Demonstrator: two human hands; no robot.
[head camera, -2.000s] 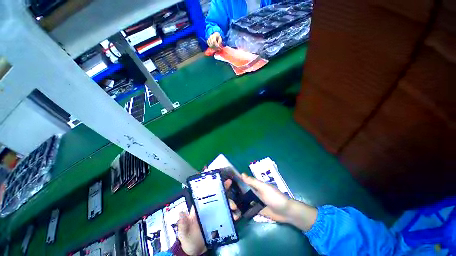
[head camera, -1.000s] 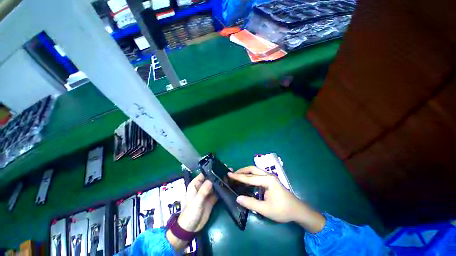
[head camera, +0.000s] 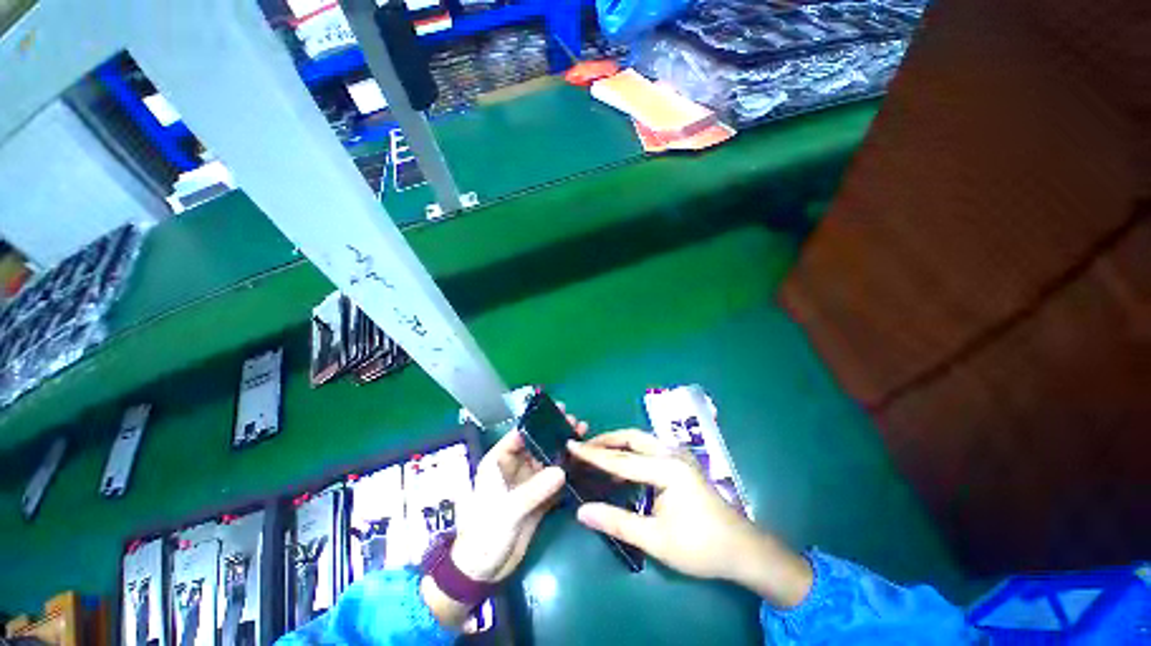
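Observation:
My left hand (head camera: 507, 505), with a dark red band at the wrist, holds a thin black phone-sized part (head camera: 548, 433) from its left side. My right hand (head camera: 669, 502) lies over the same part from the right, its fingers on the dark face and covering much of it. The part is tilted, its far end near the foot of the post. I cannot tell whether it is one piece or a display and frame together. Just right of my right hand, a white-backed display module (head camera: 692, 423) lies on the green bench.
A black blister tray (head camera: 278, 515) of displays is at lower left. Grey slabs (head camera: 259, 398) lie spaced on the belt, beside a stack of frames (head camera: 347, 338). A white metal post (head camera: 366, 259) rises in front. Brown cardboard (head camera: 985, 252) stands at right. Bagged trays (head camera: 783, 57) lie on the far bench.
Two seconds ago my left hand held a frame with its pale inside up, and my right hand a separate slab. Now both hands are together on one dark part, more upright a second ago.

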